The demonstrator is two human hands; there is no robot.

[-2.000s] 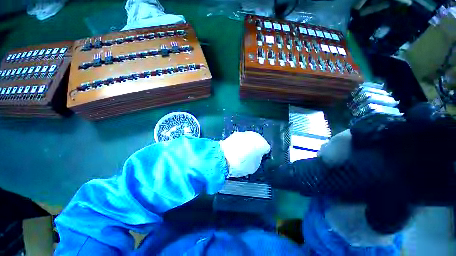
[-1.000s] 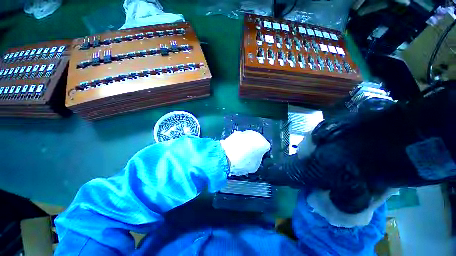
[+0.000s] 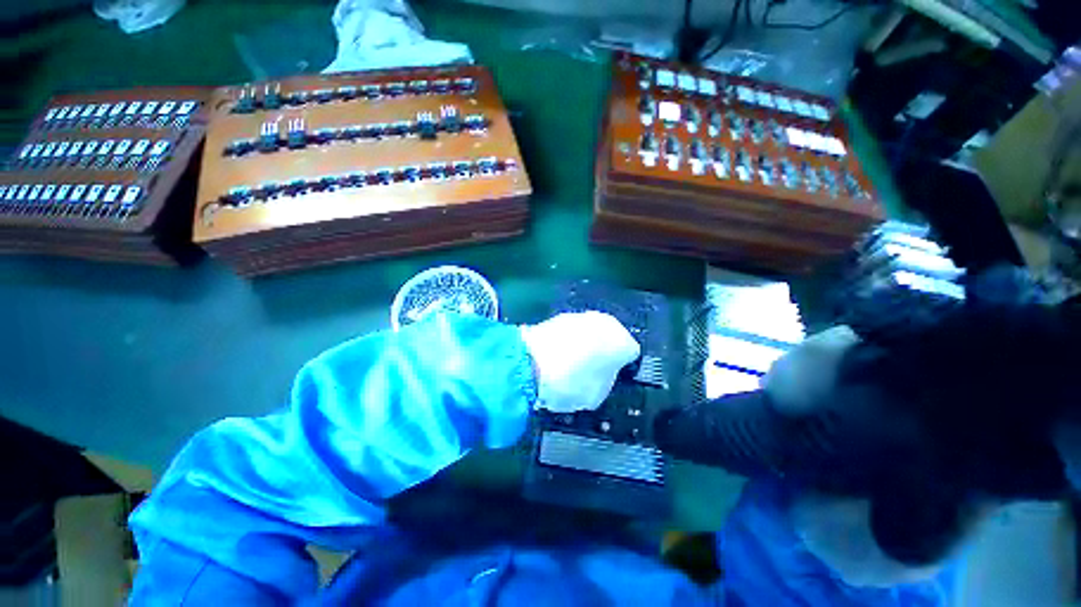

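A dark assembly jig [image 3: 599, 474] lies in front of me, with ribbed silver heat sinks showing in it. My left hand [image 3: 581, 359], in a white glove, rests over the jig's middle. Its fingertips are at the jig's centre, and what they touch is hidden. My right hand [image 3: 818, 362], in a pale glove, is around a large black ribbed electric screwdriver [image 3: 729, 429] at the right. The screwdriver's narrow end points left to the jig's right edge; its bit is not clearly visible. A white-rimmed bowl of screws [image 3: 446, 294] stands left of the jig.
Stacks of brown component trays stand at the far left [image 3: 178, 178], centre left [image 3: 362, 213] and right [image 3: 735, 196]. Loose heat sinks [image 3: 747, 311] lie right of the jig, with more stacked beyond [image 3: 913, 263]. A crumpled white cloth or bag [image 3: 382, 42] lies at the rear.
The view has shifted, so the trays and jig sit further right. The screwdriver and my right hand have moved from over the jig's edge, uncovering more of the jig. My left hand stays over the jig.
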